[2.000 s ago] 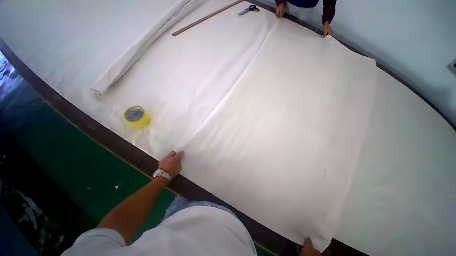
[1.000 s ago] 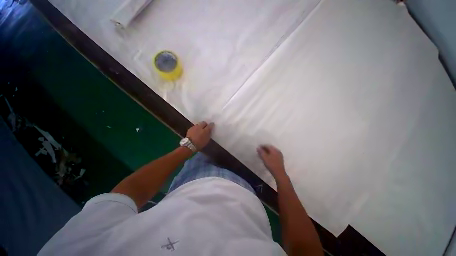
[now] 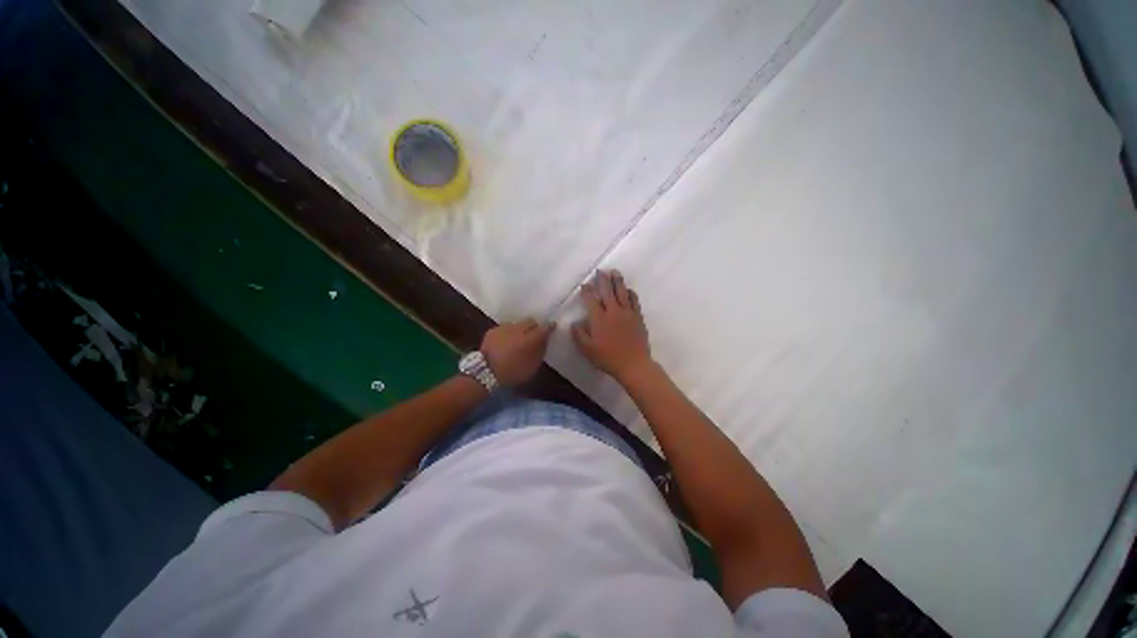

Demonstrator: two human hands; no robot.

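A wide white sheet (image 3: 848,274) lies over another pale sheet on the table; its overlap shows as a straight diagonal line running down to my hands. My left hand (image 3: 516,352), with a watch on the wrist, has curled fingers on the sheet's edge at the near end of the line. My right hand (image 3: 615,327) lies palm down on the sheet just right of the line, fingers slightly spread. The fingertips of my left hand are partly hidden. A yellow tape roll (image 3: 439,192) lies left of the line.
The end of a folded white strip (image 3: 293,15) is at the top left. The dark table edge (image 3: 312,199) runs diagonally in front of me. Green floor (image 3: 268,299) with scraps (image 3: 137,361) is at left. A dark piece (image 3: 883,604) shows at the sheet's lower corner.
My right hand has moved from the sheet's lower right corner to beside my left hand at the overlap line. The view has shifted nearer, and the second person's hands are out of view.
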